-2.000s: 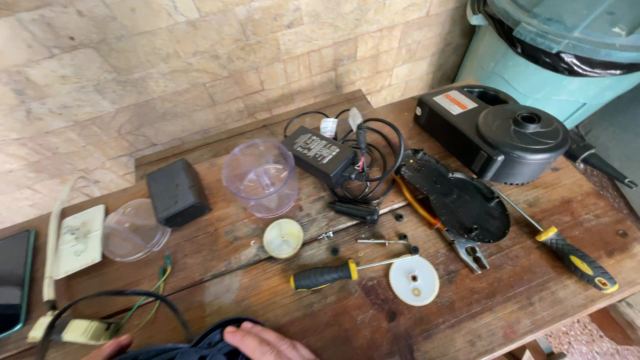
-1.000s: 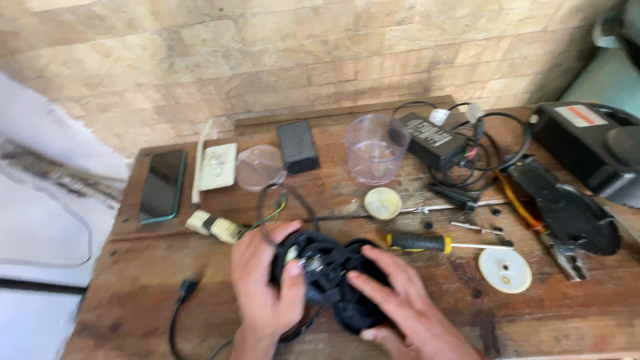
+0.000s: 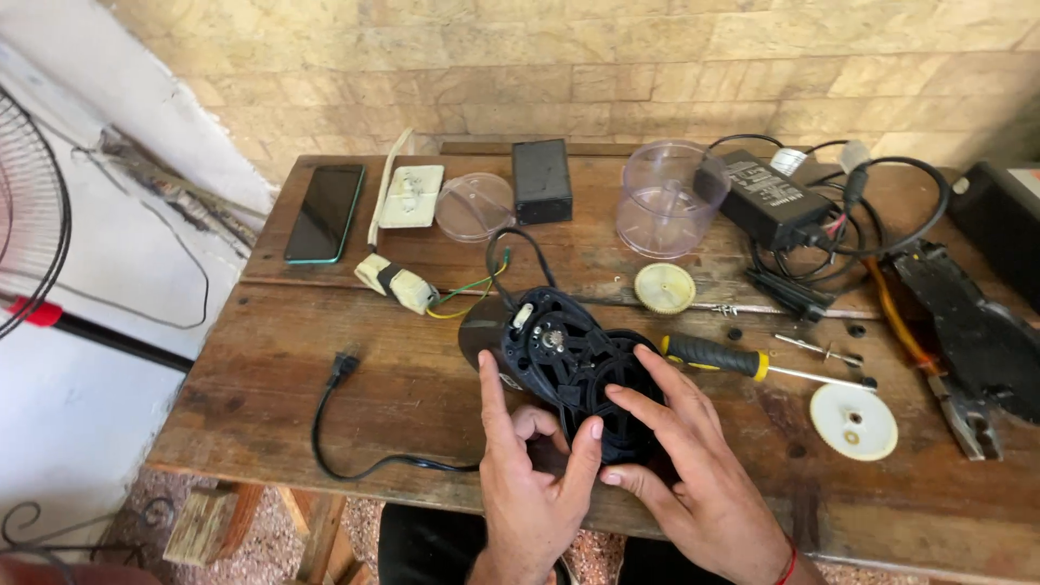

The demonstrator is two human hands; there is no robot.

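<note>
A black plastic appliance housing (image 3: 581,361) with a small metal pinion and a motor body rests near the table's front edge. My left hand (image 3: 532,463) holds its near left side, thumb on the rim. Fingers of my right hand (image 3: 691,455) lie on its right side, the thumb at the near edge. A black power cord with a plug (image 3: 344,366) runs out to the left. Just behind the housing are a white plastic gear (image 3: 665,288) and wires from a taped cream connector (image 3: 396,283). To the right lies a screwdriver with a black and yellow handle (image 3: 715,356).
On the wooden table (image 3: 244,382) are a phone (image 3: 326,213), a white plate (image 3: 412,197), a clear lid (image 3: 474,206), a black box (image 3: 543,180), a clear container (image 3: 673,199), a power adapter (image 3: 772,199), pliers (image 3: 934,366) and a white disc (image 3: 854,421). A fan (image 3: 32,211) stands left.
The view has swung left. Two seconds ago the housing and hands were mostly below the frame; now they show in full. Since one second ago, both hands have stayed at the housing.
</note>
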